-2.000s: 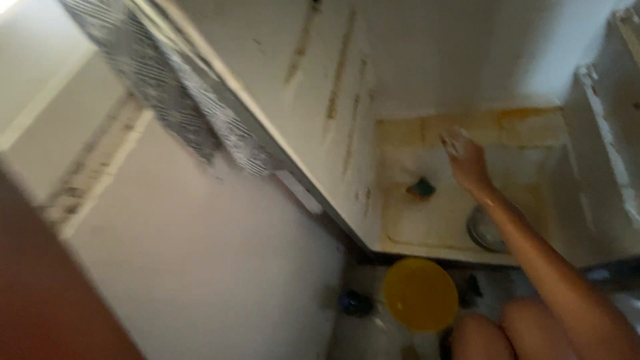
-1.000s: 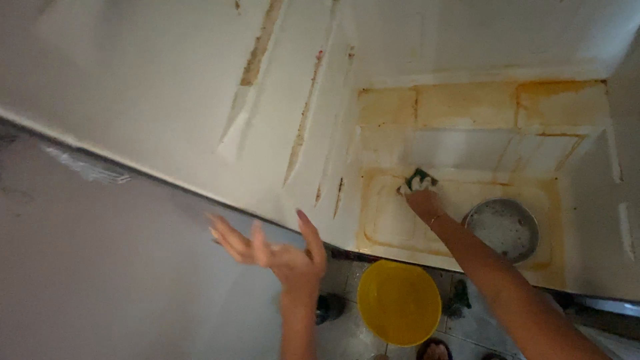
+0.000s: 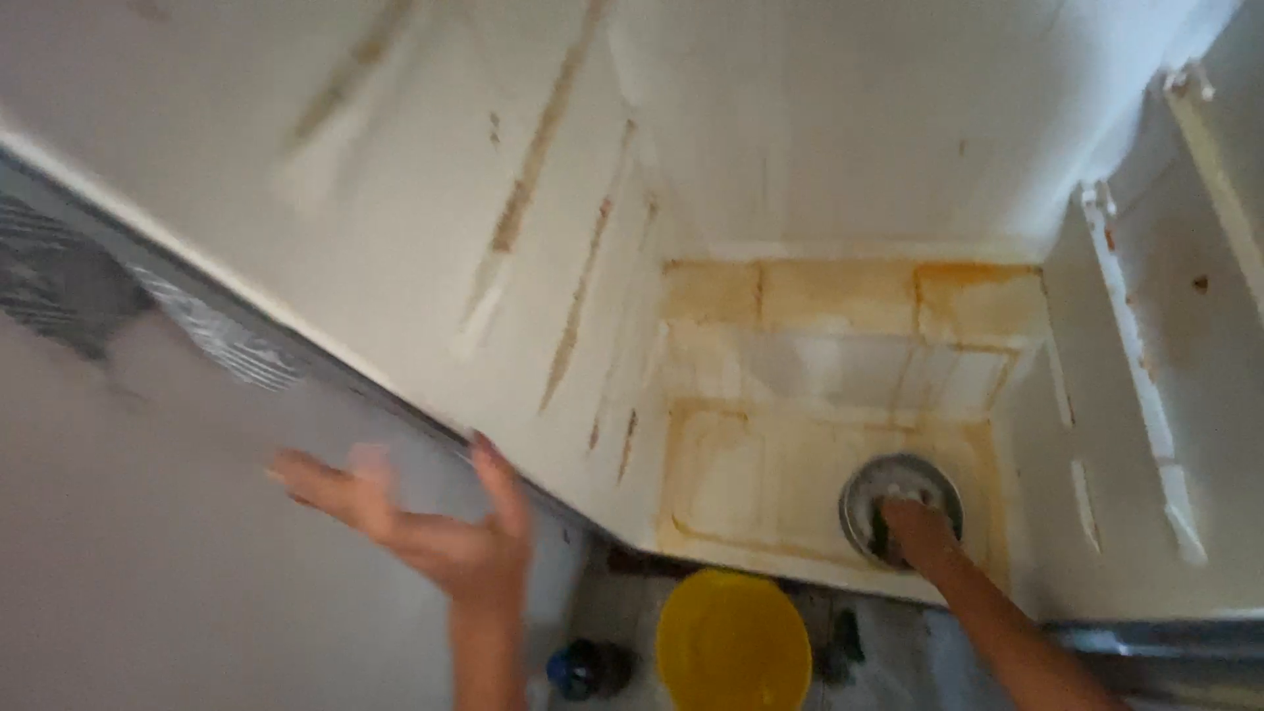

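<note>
The stained interior of a refrigerator (image 3: 750, 474) fills the middle and right of the view. On its floor, near the front right, sits a round metal bowl (image 3: 857, 504) of cloudy, sudsy liquid. My right hand (image 3: 916, 528) reaches down into the bowl, its fingers on a dark green scouring pad (image 3: 879, 530) that is partly hidden. My left hand (image 3: 434, 523), somewhat blurred, is spread by the front edge of the left side wall, fingers apart and holding nothing; whether the thumb touches the edge I cannot tell.
A yellow basin (image 3: 733, 642) stands on the tiled floor just below the refrigerator's front edge. Left of it is a dark blue object (image 3: 575, 670). Brown-stained ridges (image 3: 533, 178) run along the left inner wall, and shelf supports (image 3: 1126, 286) line the right one.
My right hand has moved right, with the dark green pad, from the refrigerator's floor into the metal bowl. My left hand, out of view two seconds ago, remains spread near the left edge.
</note>
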